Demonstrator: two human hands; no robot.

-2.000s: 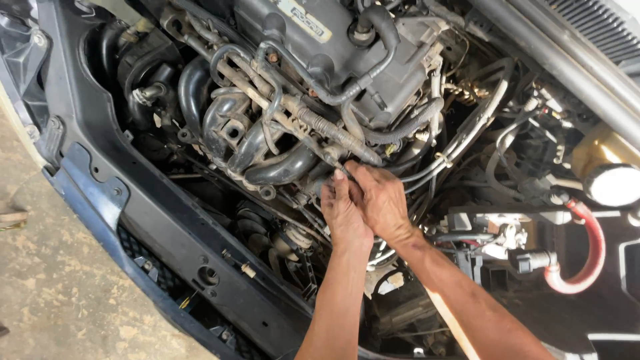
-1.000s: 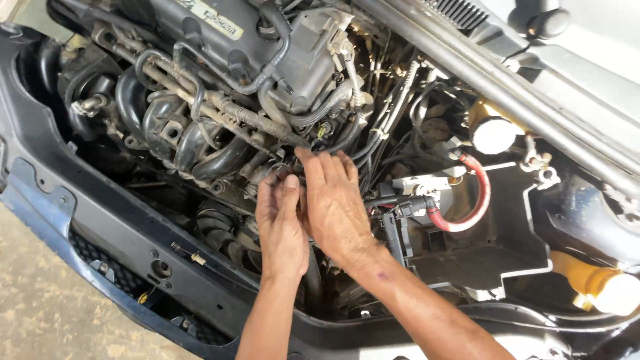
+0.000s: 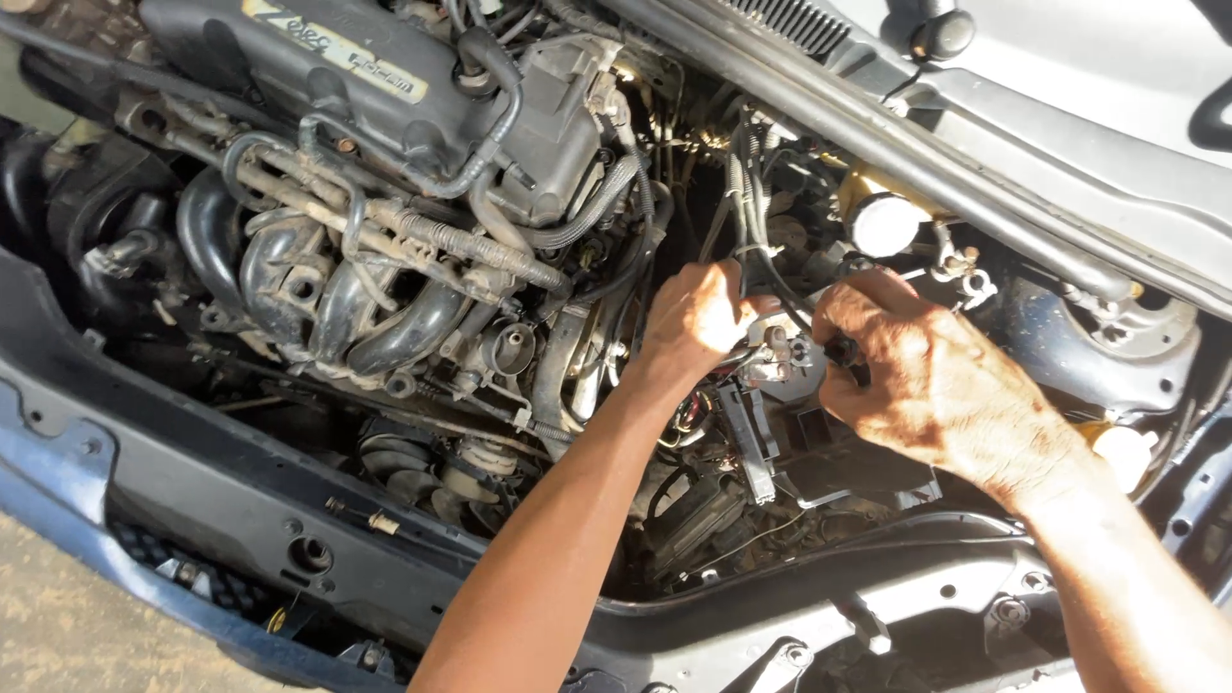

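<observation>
My left hand (image 3: 698,313) reaches in among the cables right of the engine, its fingers curled at a cable bundle (image 3: 743,197); what they grip is hidden. Just right of it lies a metal battery terminal clamp (image 3: 775,354) with wiring. My right hand (image 3: 924,371) is bent, thumb and fingers around a small dark part (image 3: 845,351) that looks like a connector or hose end; its shape is mostly covered. Left of both hands is the engine with its black plastic cover (image 3: 327,77) and curved black intake manifold (image 3: 279,269).
A brake fluid reservoir with a white cap (image 3: 885,225) stands behind my right hand. Another white cap on a yellow neck (image 3: 1124,452) is at the right. The black front crossmember (image 3: 221,462) runs along the near side; the windshield cowl edge (image 3: 866,144) crosses behind.
Both hands have left the spot beside the intake manifold and moved right, now apart from each other. The red hose seen earlier near the battery tray is no longer visible.
</observation>
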